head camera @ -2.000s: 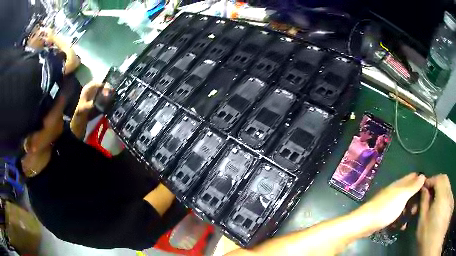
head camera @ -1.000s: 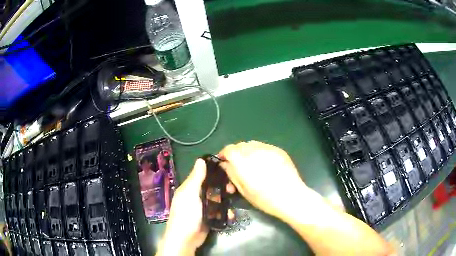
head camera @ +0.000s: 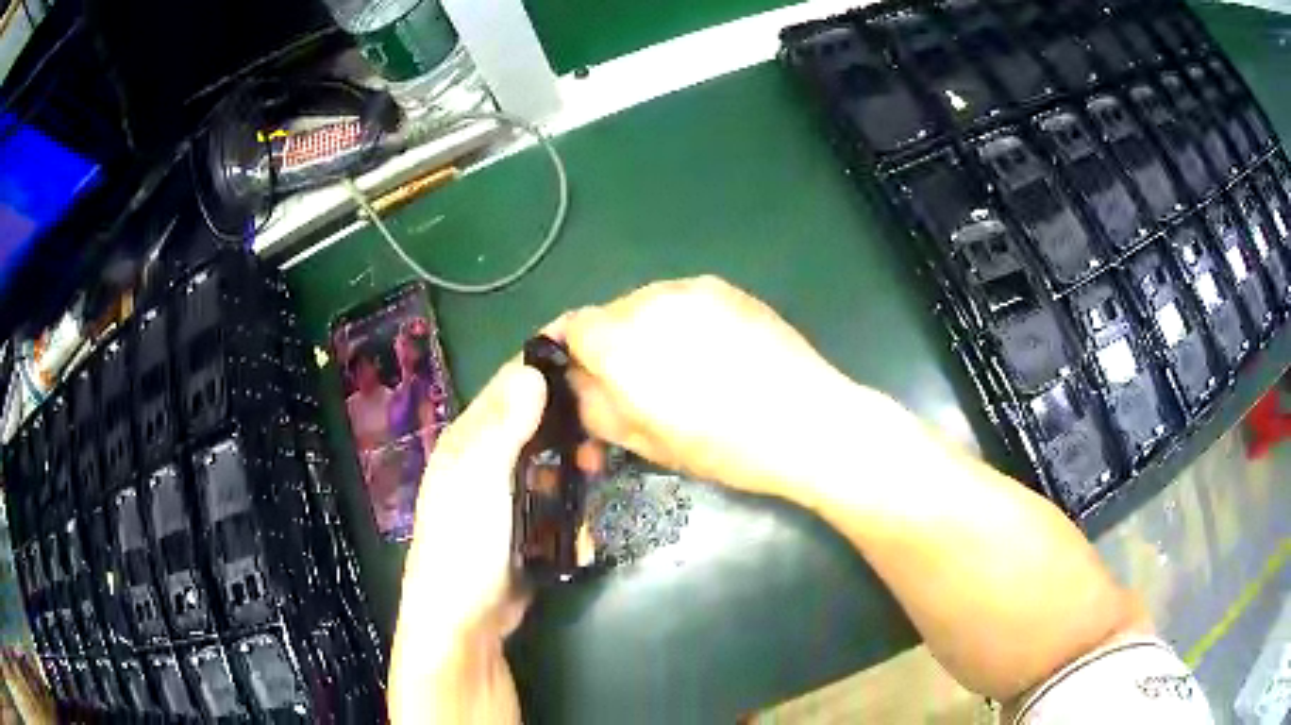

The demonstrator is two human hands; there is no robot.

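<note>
A black phone housing (head camera: 549,489) is held upright and tilted over the green mat. My left hand (head camera: 474,482) grips it along its left side, with the thumb near its top. My right hand (head camera: 673,371) is at its upper right edge, fingers bent against it; the fingertips are partly hidden, so I cannot tell if they hold a small part. A loose pile of tiny clear parts (head camera: 637,517) lies on the mat just right of the housing.
A phone with a lit pink-purple screen (head camera: 392,411) lies left of my hands. Black blister trays with housings stand at left (head camera: 142,496) and right (head camera: 1090,255). Behind are a grey cable (head camera: 554,227), a water bottle (head camera: 404,43) and a yellow-brown stick (head camera: 411,190).
The view has swung from the left tray to the bench centre, then tilted down. The housing stays between my hands; it now stands steeper, and more of the clear pile shows.
</note>
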